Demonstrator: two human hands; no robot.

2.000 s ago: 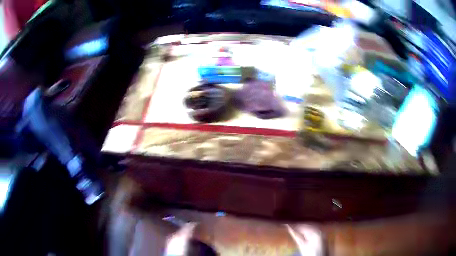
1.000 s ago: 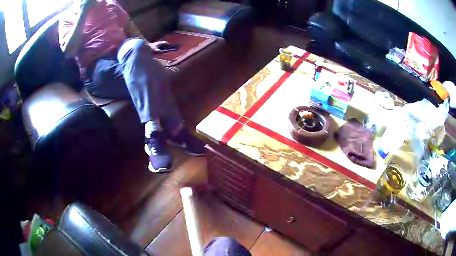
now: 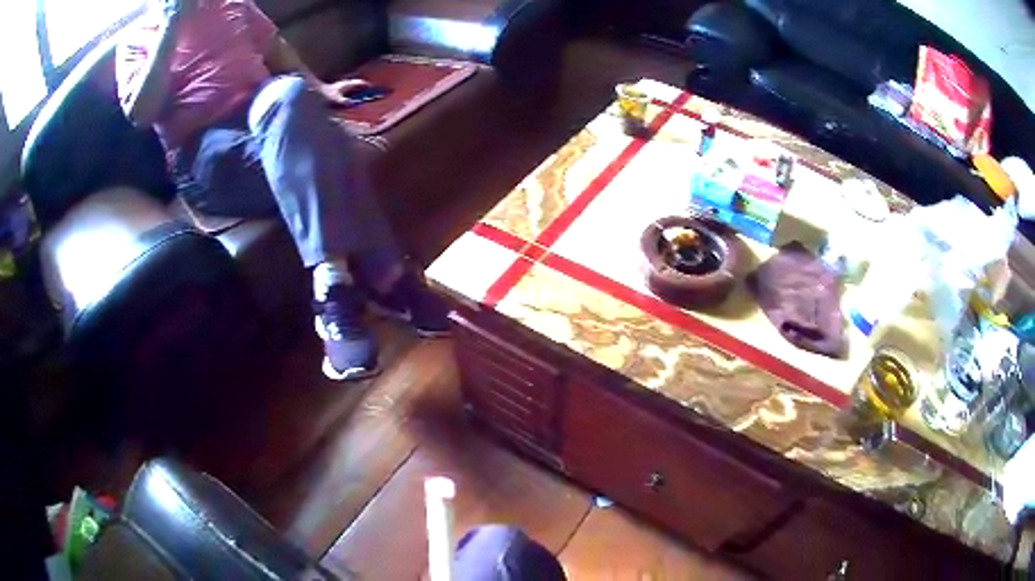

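Neither of my hands is in view. A white stick, which looks like a cigarette (image 3: 439, 528), rises upright from the bottom edge, close to the camera; what holds it is hidden. In front of me on the marble-patterned table (image 3: 545, 210) stands a round dark brown ashtray (image 3: 688, 263) with butts inside. A crumpled purple-brown cloth (image 3: 798, 297) lies right of it. Behind them are small blue-pink boxes (image 3: 740, 202). A glass tea mug (image 3: 888, 392) with yellow-green tea stands near the table's front edge.
A seated person (image 3: 301, 159) with crossed legs is on the sofa at upper left. A small tea glass (image 3: 632, 110) is at the table's far corner. A white plastic bag (image 3: 948, 244) and clear glassware (image 3: 970, 369) crowd the right end. A black armrest (image 3: 204, 528) is at lower left.
Two blurred, hand-like pale shapes at the bottom two seconds ago are gone. Since one second ago the view has shifted slightly, and the white stick shows lower and shorter.
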